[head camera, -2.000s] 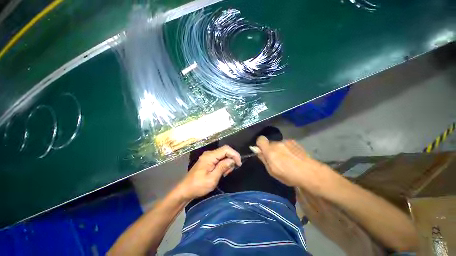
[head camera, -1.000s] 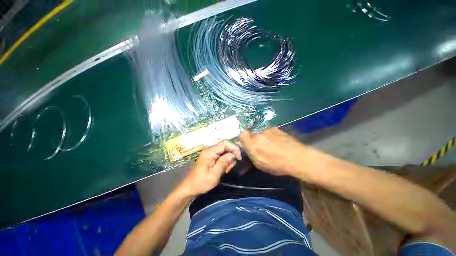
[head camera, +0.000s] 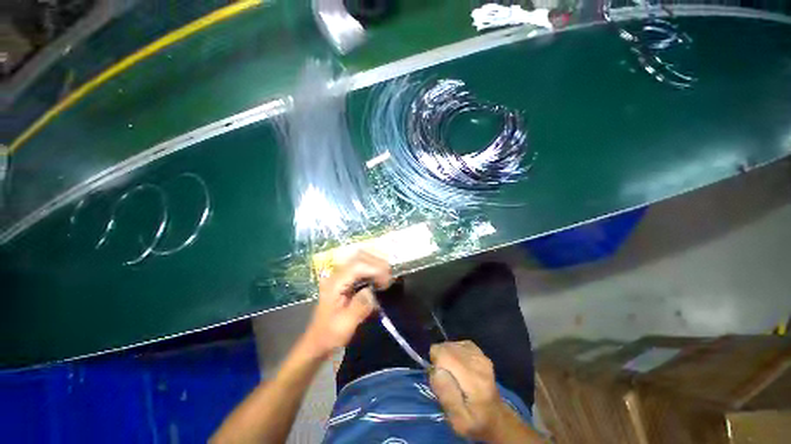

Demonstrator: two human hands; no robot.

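My left hand is closed on one end of a thin shiny strand, just off the bench's near edge. My right hand grips the strand lower down, near my shirt. The strand runs slightly curved between the hands; I cannot tell whether it is wire, sleeve or both. On the bench lie a whitish tubing bundle, a dark coiled wire bundle with pale blue strands at its left, and a cream pad under shiny film, partly behind my left hand.
Thin pale loops lie at the left on the green bench. A small wire bunch and a white bundle are at the back right. Below are blue bins and brown cartons.
My right hand has moved down and back towards my body, away from my left. The strand now shows stretched between them. The view has shifted, showing more of the bench's far side.
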